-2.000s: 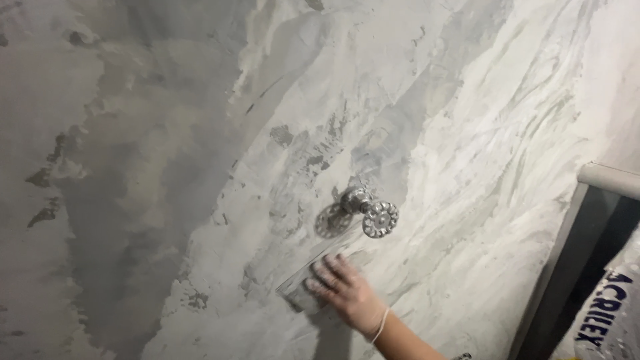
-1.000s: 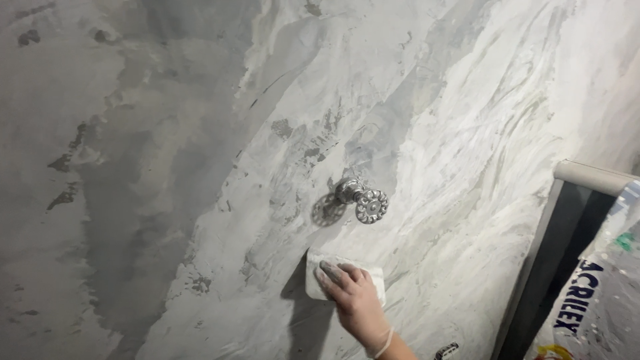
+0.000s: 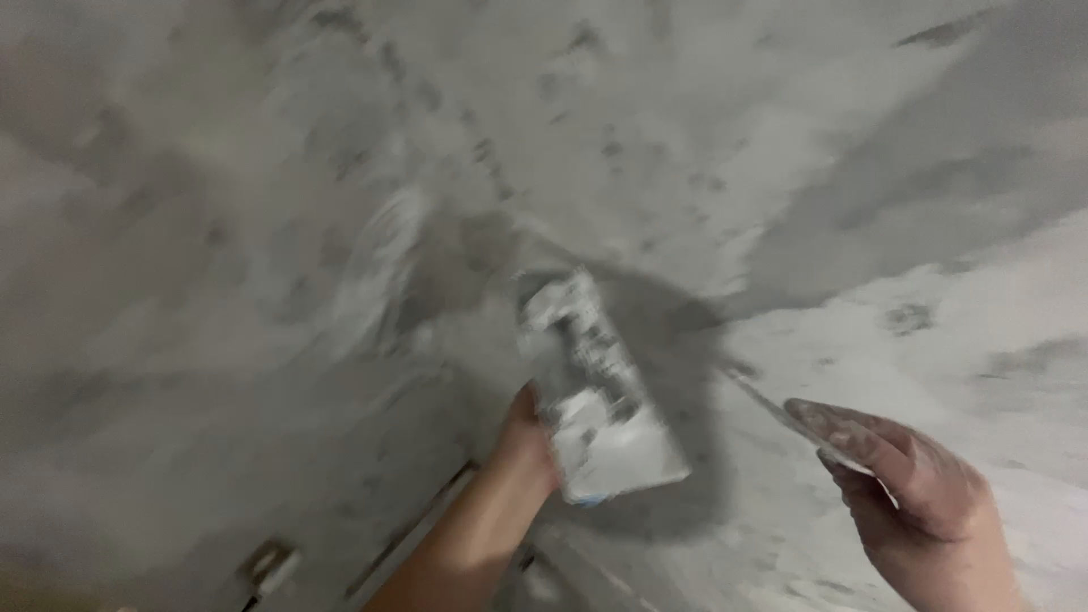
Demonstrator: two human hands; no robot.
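My left hand (image 3: 534,438) holds a flat rectangular plate (image 3: 625,455) from beneath, near the centre of the head view; its face carries smears of white and grey plaster-like paste. Most of the fingers are hidden behind it. At the right, my right hand (image 3: 909,476) pinches a thin flat spreader blade (image 3: 786,416) between thumb and fingers, seen nearly edge-on. Its far edge points toward the plate, and a gap lies between the two. The fingertips are smeared with grey. Behind both hands is a wall (image 3: 892,340) with mottled grey and white plaster.
A small pale box-like fitting (image 3: 270,565) with a dark cord shows at the lower left. Beside my left forearm runs a thin dark strip (image 3: 412,527). Blurred, unclear shapes lie at the bottom centre.
The view has swung far away from the round metal valve handle. My right hand was against the wall below that handle with the blade and is now off it. My left hand and the plate have come into view.
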